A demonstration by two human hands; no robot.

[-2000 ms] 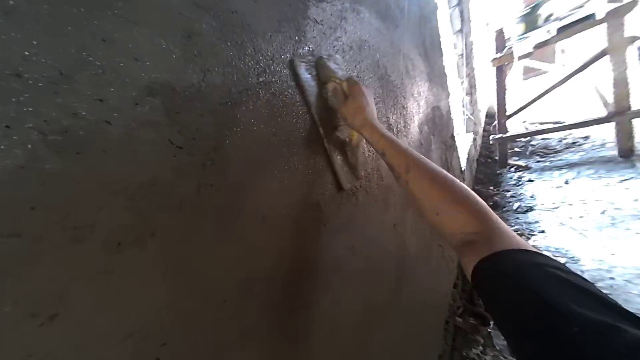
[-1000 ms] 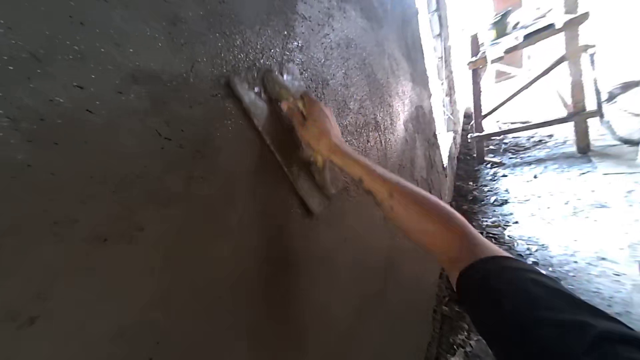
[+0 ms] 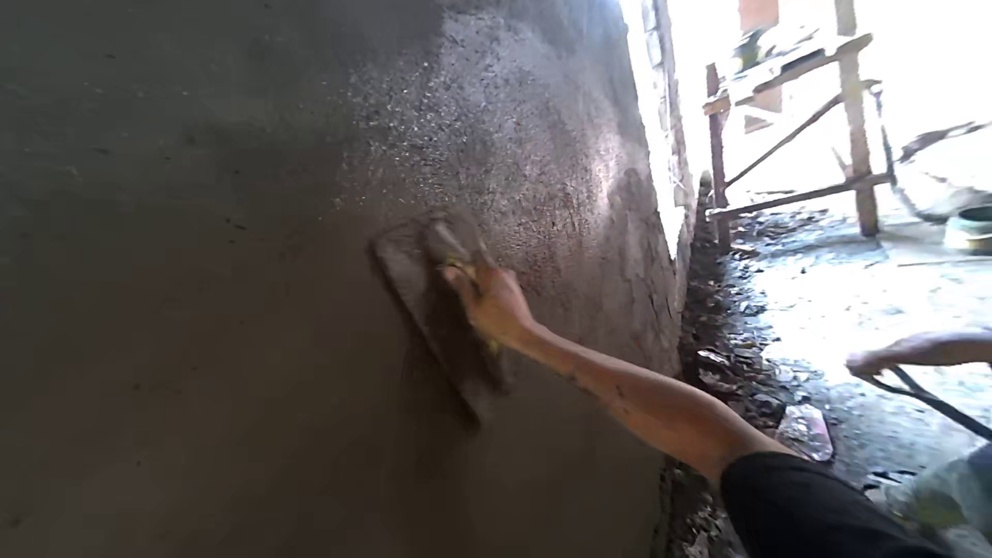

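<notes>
My right hand (image 3: 492, 306) grips the handle of a plasterer's float (image 3: 425, 302), which is blurred by motion. The long blade lies on or close against a grey plastered wall (image 3: 232, 349), tilted with its upper end to the left. Above and right of the float the plaster looks wet, rough and shiny; to the left it is darker and smoother. My right arm reaches in from the lower right in a black sleeve. My left hand is out of view.
A wooden trestle or scaffold frame (image 3: 856, 139) stands at the upper right. Near the right edge are a bucket-like container (image 3: 973, 229) and another person's hand (image 3: 883, 360) at a dark curved handle or strap. Rubble (image 3: 721, 372) lies along the wall's base.
My right hand and the float have moved down the wall and, from the first frame, to the left. Another person's hand has come into view at the right. The view has shifted somewhat right.
</notes>
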